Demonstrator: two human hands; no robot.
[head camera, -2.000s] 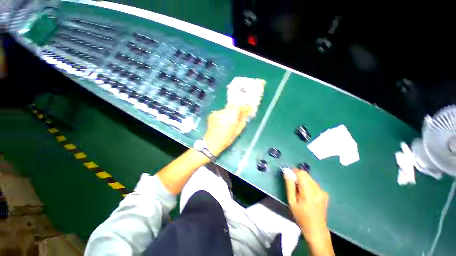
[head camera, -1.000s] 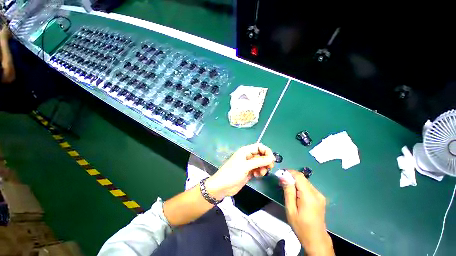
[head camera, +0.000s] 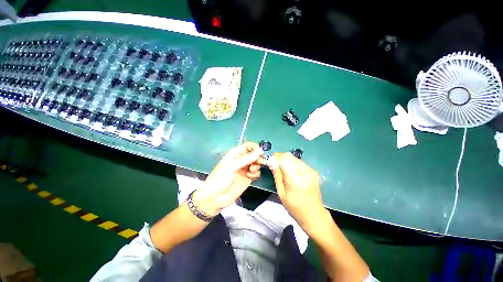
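My left hand (head camera: 237, 171) and my right hand (head camera: 292, 179) meet at the fingertips over the bench's front edge. A small whitish item (head camera: 267, 160) is between the right fingertips; the left fingers touch it or pinch something too small to tell. A round black part (head camera: 265, 145) lies just behind the fingertips. Another black part (head camera: 297, 153) lies beyond the right hand. A larger black part (head camera: 290, 117) lies farther back, left of a white paper (head camera: 325, 122). The open clear bag of brass pieces (head camera: 219, 99) lies behind the left hand.
Clear blister trays (head camera: 118, 88) with rows of black parts cover the bench's left. A white fan (head camera: 459, 95), its cord (head camera: 457, 182) and a crumpled tissue (head camera: 404, 126) are at right. A dark panel (head camera: 342, 33) stands behind the green bench (head camera: 375, 182).
My left hand has come from the brass bag to my right hand, and their fingertips now meet. The view has shifted, so the bench objects appear farther left and higher.
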